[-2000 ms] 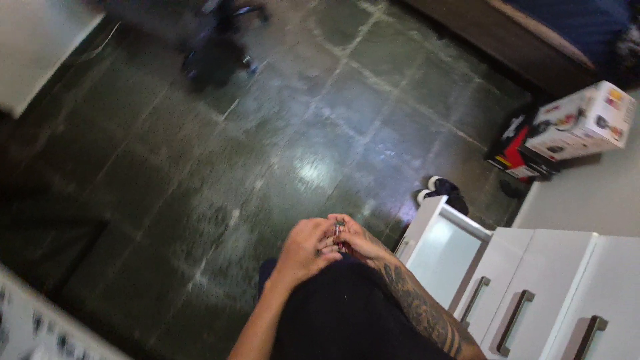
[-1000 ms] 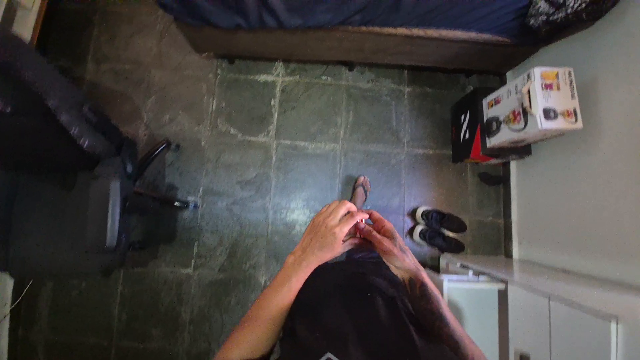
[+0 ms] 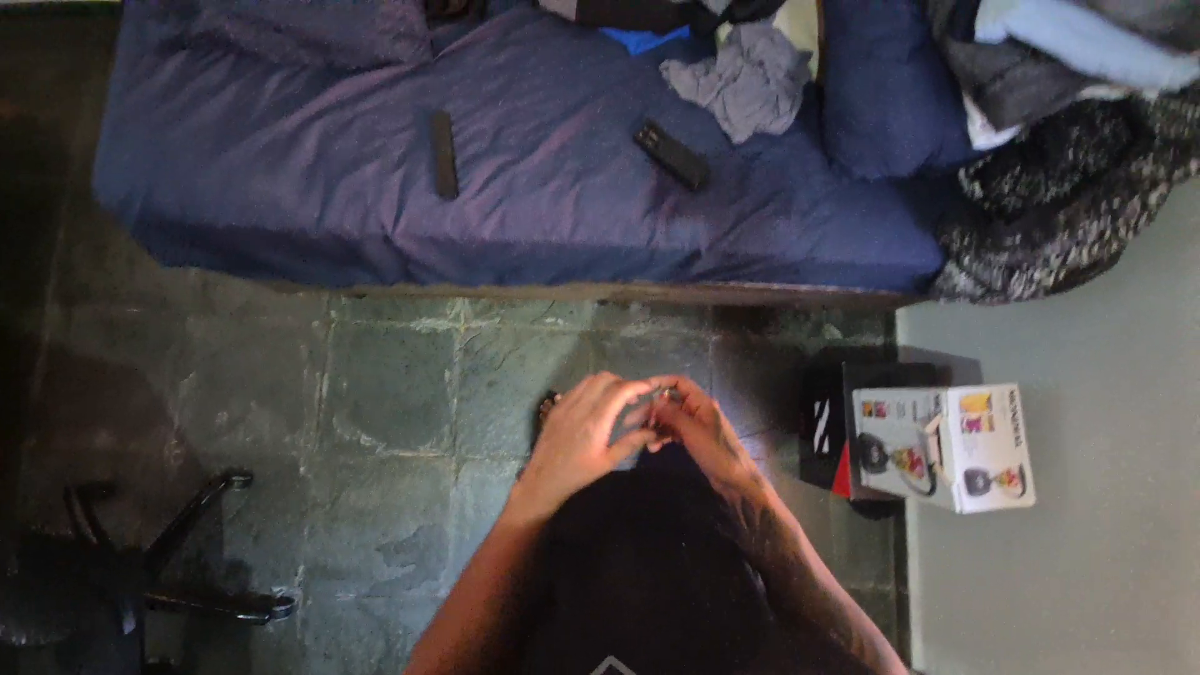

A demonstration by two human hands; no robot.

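Note:
My left hand and my right hand meet in front of my dark shirt, fingertips close together. A small shiny item shows at the fingers of my right hand; it is too small and blurred to name. The fingers of my left hand curve toward it, and whether they grip it too cannot be told. Beyond both hands, on a bed with a dark blue sheet, lie a dark remote control and a slim dark bar-shaped object.
Crumpled grey cloth and a black-and-white patterned textile lie on the bed. A white printed carton stands by the right wall beside a black box. The wheeled base of a chair is at the lower left.
The view has swung toward the bed, and the white drawers and the shoes have left it. My hands stay together in front of my body.

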